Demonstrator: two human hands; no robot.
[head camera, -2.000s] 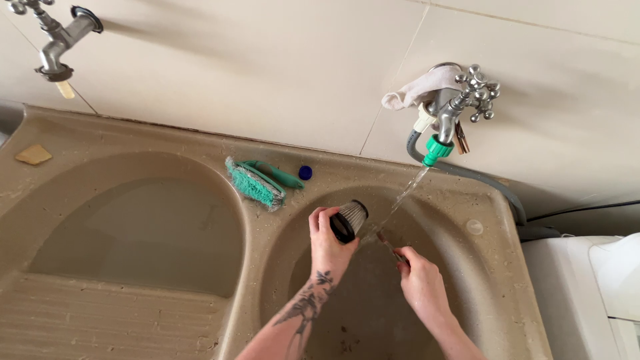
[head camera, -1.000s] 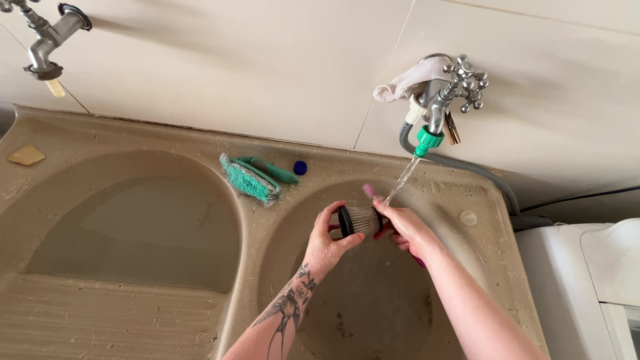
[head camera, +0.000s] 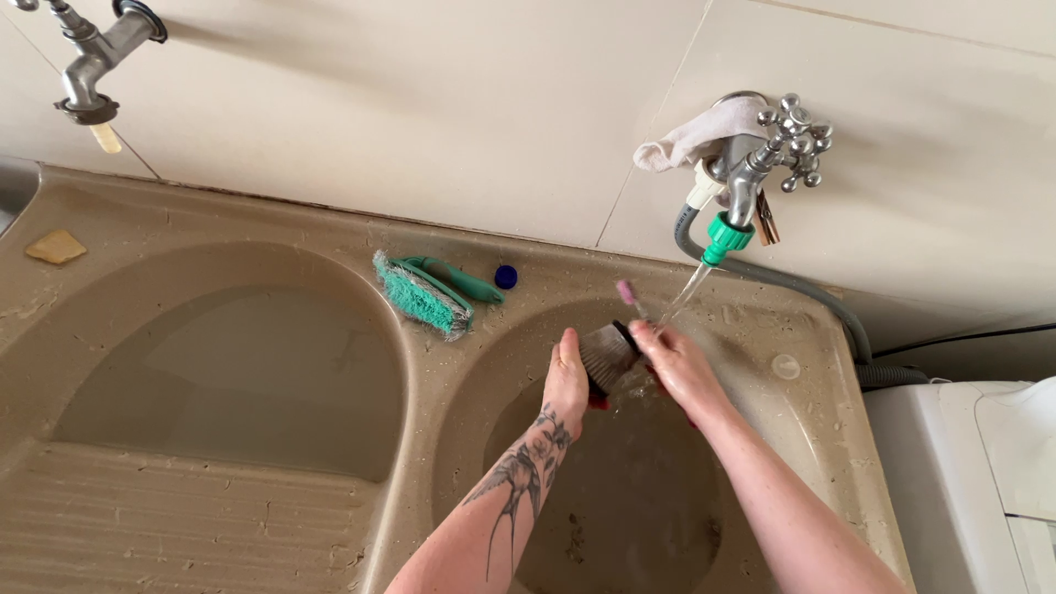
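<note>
My left hand (head camera: 568, 381) holds one end of a pleated cone-shaped filter (head camera: 607, 356) with black rims, over the right basin. At the filter's other end is my right hand (head camera: 672, 363), its fingers around a small brush with a pink head (head camera: 627, 292), likely a toothbrush, whose handle is mostly hidden. Water runs from the green hose connector (head camera: 728, 239) of the right tap (head camera: 747, 186) past my right fingers and the filter. Cloudy water stands in the right basin (head camera: 470, 412).
On the ledge between the basins lie a green scrubbing brush (head camera: 425, 297) and a blue cap (head camera: 506, 277). A yellowish piece (head camera: 56, 247) sits far left. The left basin (head camera: 247, 256) holds murky water. A grey hose (head camera: 792, 285) runs behind the sink; a white appliance (head camera: 932, 462) stands right.
Two seconds ago my hands were apart, the filter in the left one; my right hand has since moved up to it. Since one second ago the filter has tilted.
</note>
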